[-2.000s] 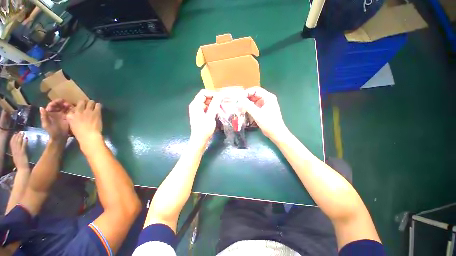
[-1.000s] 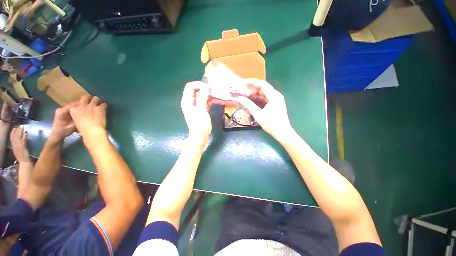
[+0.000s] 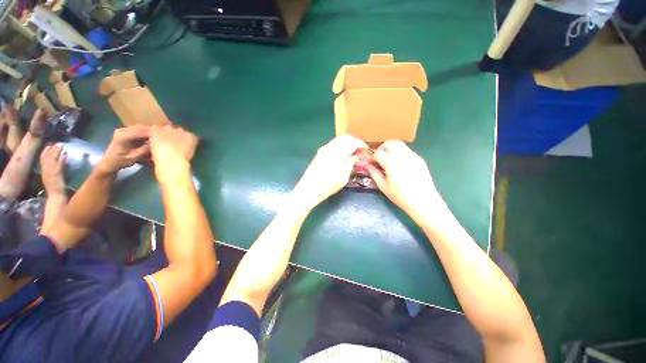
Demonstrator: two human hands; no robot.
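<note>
An open retail box stands on the green bench in front of me, its plain brown lid [image 3: 379, 112] raised at the back with side ears and a tuck flap. The dark front edge of the box [image 3: 362, 181] shows below my hands. My left hand [image 3: 338, 164] and my right hand [image 3: 402, 169] meet over the box opening, fingertips close together. Something reddish and shiny shows between the fingers, perhaps the clear accessory bag. The fingers and the lit backs of the hands hide most of it and the box's inside.
At left a person's hands [image 3: 152, 145] work at another open brown box [image 3: 134, 103]. Further left are more hands and boxes. A wooden-cased audio unit [image 3: 237, 20] stands at the bench's back. A pipe post [image 3: 511, 32] is at back right, with blue bins [image 3: 559, 117] beyond the bench edge.
My hands have lowered the shiny bag from above the box to its opening, and the bag is now mostly hidden. The whole view has shifted, so the bench appears further right.
</note>
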